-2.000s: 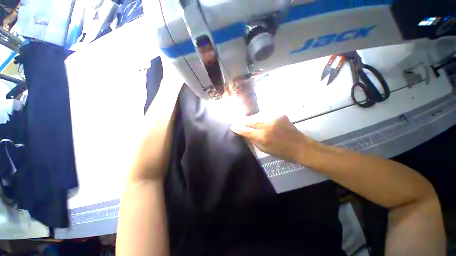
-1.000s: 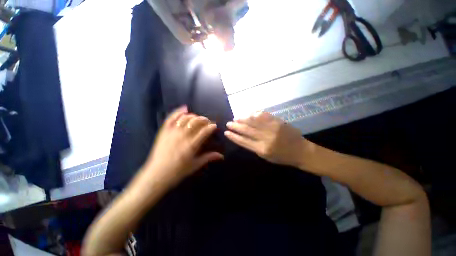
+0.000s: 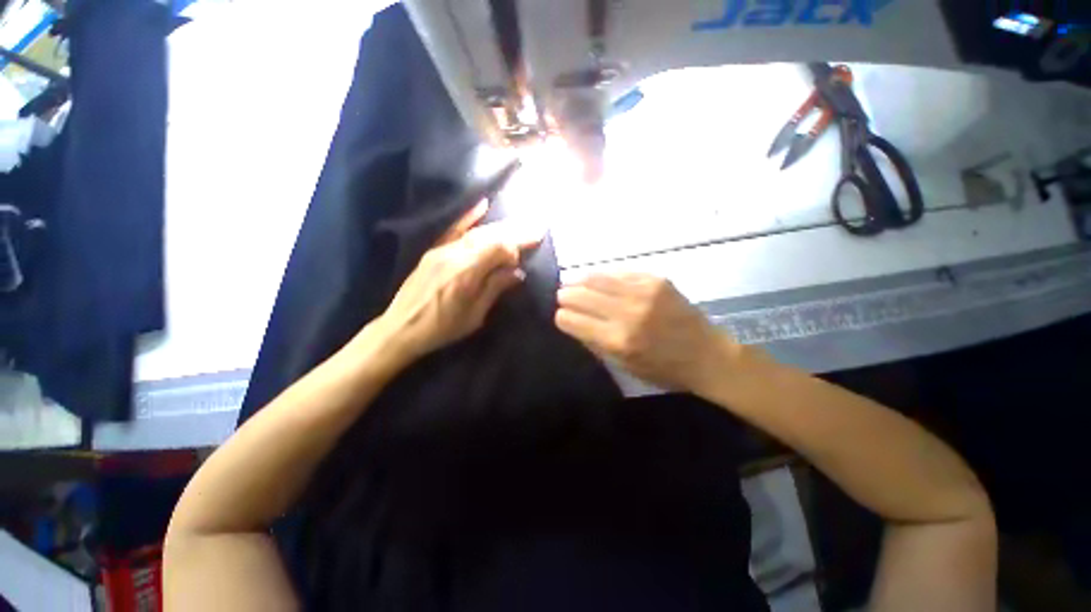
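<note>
The black garment panel (image 3: 347,227) runs from the left of the needle area down towards my lap, where it merges with dark cloth. The white sewing machine (image 3: 670,36) stands above it, and lamp glare hides the needle point. My left hand (image 3: 461,287) is on the panel just below the glare, its fingers pinching a raised fold of the cloth. My right hand (image 3: 628,323) holds the panel's right edge between thumb and fingers, a little right of my left hand.
Black-handled shears (image 3: 879,185) and orange-handled snips (image 3: 814,117) lie right of the needle. A ruler strip (image 3: 837,313) follows the front table edge. Dark navy panels (image 3: 114,203) lie at the left. A red basket (image 3: 129,576) shows at lower left.
Since one second ago, my left hand has moved up towards the needle and now pinches the cloth. My right hand stays at the panel's right edge. The view has tilted up, showing more machine.
</note>
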